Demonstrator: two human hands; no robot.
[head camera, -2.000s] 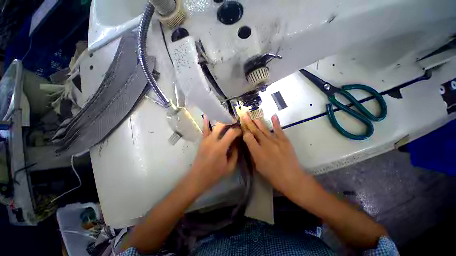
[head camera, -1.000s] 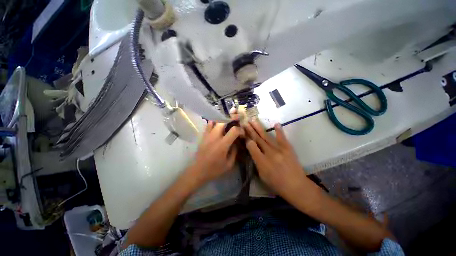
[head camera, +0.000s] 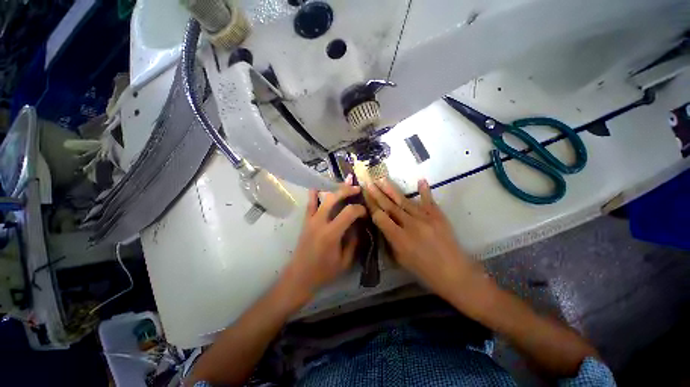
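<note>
A dark brown fabric strip (head camera: 369, 261) runs from the needle area toward the table's front edge, its short end hanging between my hands. My left hand (head camera: 327, 238) holds the strip's left side by the presser foot, thumb and fingers bent on it. My right hand (head camera: 414, 230) lies over the strip's right side, fingertips beside the small yellow block (head camera: 378, 171). The needle area (head camera: 368, 153) of the white sewing machine (head camera: 424, 45) is lit. My fingers hide part of the strip.
Green-handled scissors (head camera: 527, 151) lie right of the needle. A fanned stack of grey-brown strips (head camera: 155, 166) lies at the left. The flexible lamp neck (head camera: 198, 102) arches left of the machine head. A white bin (head camera: 132, 348) stands lower left, and something blue (head camera: 662, 225) is at the right.
The strip has moved up toward the needle and its tail has grown much shorter. The lighter piece under it no longer shows. Both hands remain by the presser foot. The camera view has shifted slightly.
</note>
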